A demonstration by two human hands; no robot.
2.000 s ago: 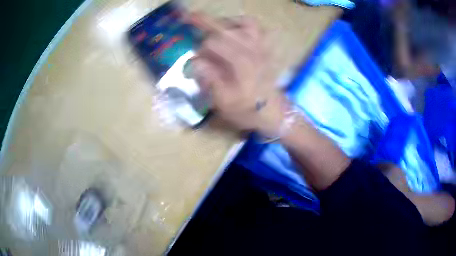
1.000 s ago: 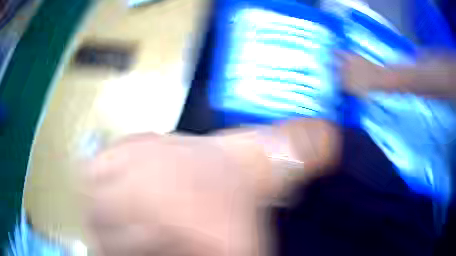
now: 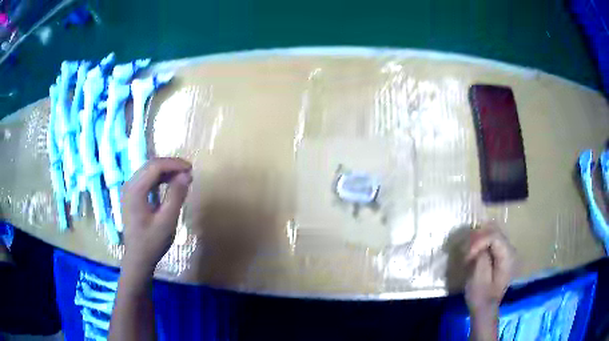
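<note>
My left hand is over the table's left part, at the right edge of a fanned pile of pale blue-white moulded parts. Its thumb and forefinger curl together; a bit of pale blue shows in the gap between them, and I cannot tell if it is held. My right hand is at the table's near right edge, fingers drawn together; no stick can be made out in it. A small white-rimmed dish sits between the hands, with dark spots around it.
A dark reddish phone lies right of the dish. More pale parts lie at the far right. Blue crates with pale parts stand below the near edge, left and right. A green surface runs beyond the curved tan table.
The view has swung from the crates at the right side back to face the table. Both my hands are now apart over the table; the earlier frames are badly blurred.
</note>
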